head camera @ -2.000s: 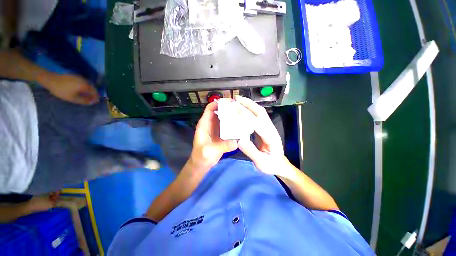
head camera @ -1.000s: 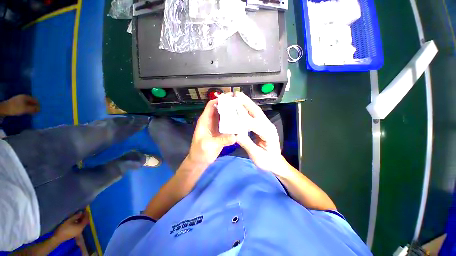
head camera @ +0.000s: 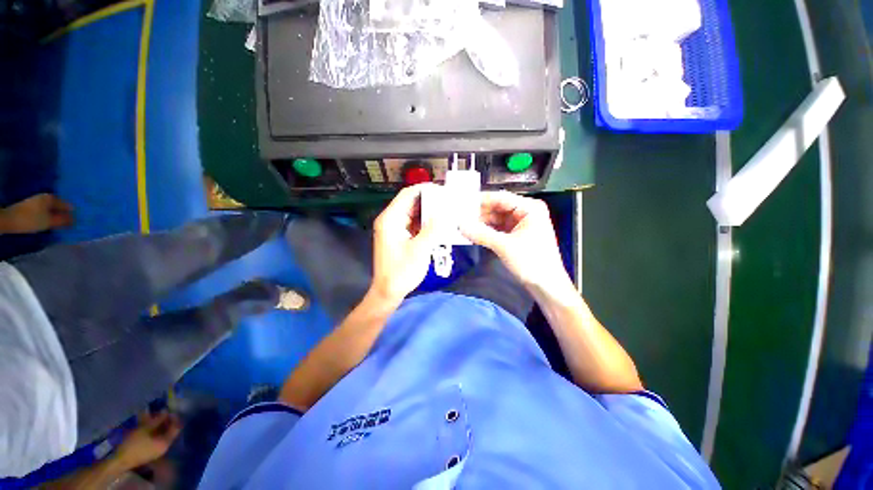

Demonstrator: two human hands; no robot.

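Note:
A white power adapter (head camera: pixel 450 209) is held upright in front of the machine's front panel, with its two metal pins pointing away from me. Part of its white cord (head camera: pixel 441 260) hangs below it. My left hand (head camera: pixel 404 234) grips its left side. My right hand (head camera: pixel 515 233) holds its right side with thumb and fingertips. Glare on the white casing hides whether its seam is closed.
The machine base (head camera: pixel 412 96) has green buttons (head camera: pixel 306 167) (head camera: pixel 520 161), a red button (head camera: pixel 417 176) and clear plastic film (head camera: pixel 369 48). Right are a ring (head camera: pixel 574 94), a blue basket (head camera: pixel 713 72) of white shells and a white bar (head camera: pixel 780 153). A person's legs (head camera: pixel 144 278) are left.
The adapter's pins and a piece of cord have come into view as the hands turned it. My right hand has shifted right and opened its grip somewhat. The person at left has moved.

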